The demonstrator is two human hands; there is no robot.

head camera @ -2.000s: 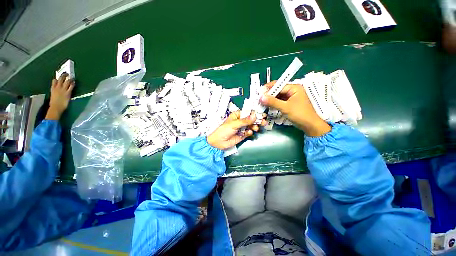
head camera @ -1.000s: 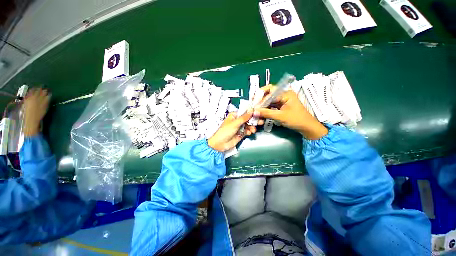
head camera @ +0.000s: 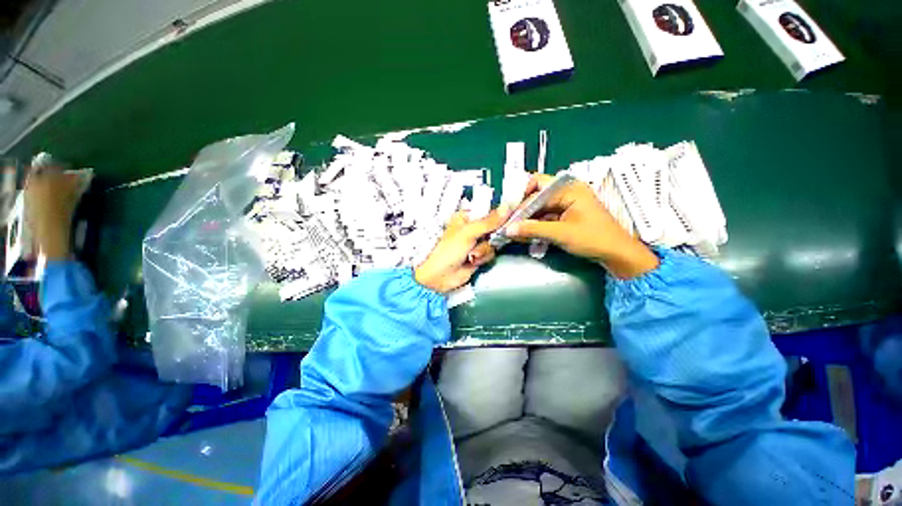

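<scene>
A narrow folded leaflet [head camera: 539, 208] slants up to the right between my two bare hands. My right hand [head camera: 579, 225] grips it from the right with thumb and fingers. My left hand [head camera: 457, 253] holds its lower end; how many strips are there is hidden by the fingers. A messy leaflet pile [head camera: 381, 212] lies left of my hands. A neater, fanned leaflet stack [head camera: 661, 198] lies right of them, partly behind my right hand. A few upright strips [head camera: 515, 168] stand out just beyond my fingers.
A crumpled clear poly bag [head camera: 203, 267] lies left of the pile and hangs over the bench edge. White smart band boxes [head camera: 531, 44] sit in a row on the far green strip. At far left another worker's blurred hand [head camera: 49, 212] is at some white box shapes.
My hands stay close together, and the leaflet between them sits a little lower. The boxes on the far strip have shifted left, and the left one is gone. The other worker's hand has moved left.
</scene>
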